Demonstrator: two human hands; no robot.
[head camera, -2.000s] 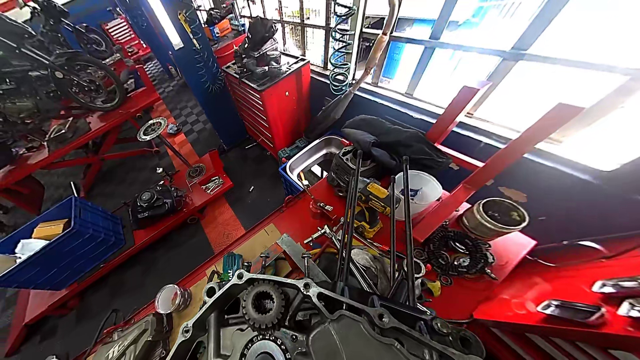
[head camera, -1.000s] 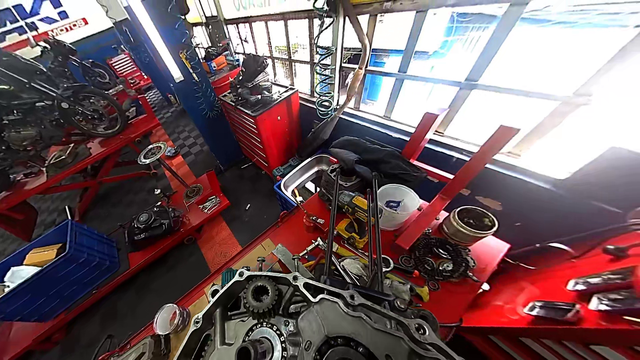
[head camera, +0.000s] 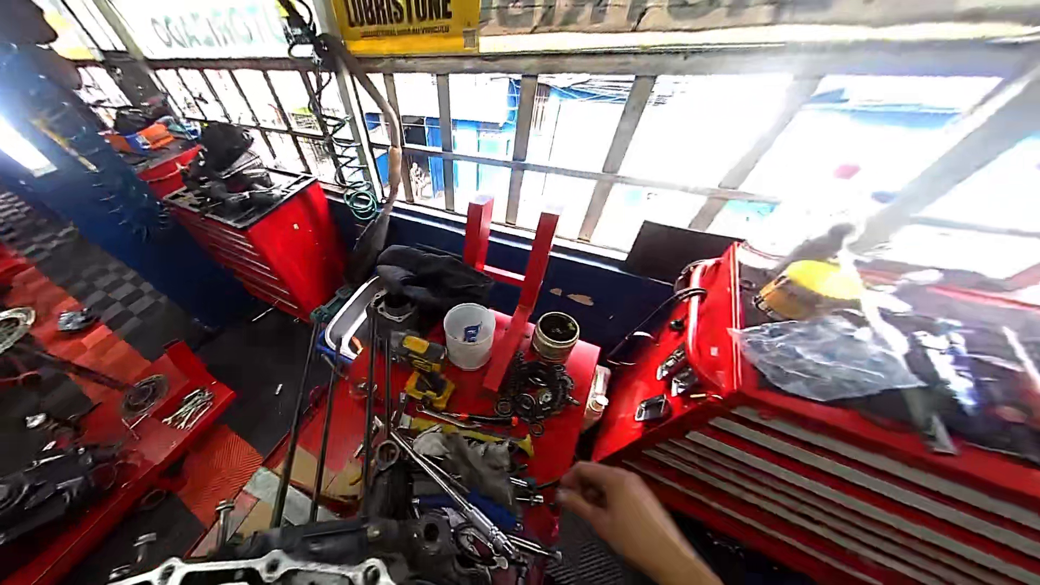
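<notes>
My right hand (head camera: 605, 508) reaches in from the bottom, just right of sockets and ratchets at the edge of the red bench; its fingers are curled, and whether they hold anything cannot be told. My left hand is out of view. Near the right hand lie a long chrome ratchet handle (head camera: 455, 496), a grey rag (head camera: 467, 459) and a socket tool (head camera: 528, 483). Farther back are a yellow cordless drill (head camera: 426, 370), a white bucket (head camera: 470, 335), a clutch or gear assembly (head camera: 538, 390) and a metal cylinder sleeve (head camera: 556, 335). An engine case (head camera: 268, 569) shows at the bottom edge.
A red tool chest (head camera: 780, 479) with drawers stands at the right, with a clear plastic bag (head camera: 825, 357) and a yellow object on top. Another red tool cabinet (head camera: 284, 244) stands at the back left. Red upright bars (head camera: 532, 276) rise from the bench. Dark rods stand above the engine.
The view has swung right and toward the bench and tool chest. My right hand, absent from both earlier frames, has come into view beside the tools.
</notes>
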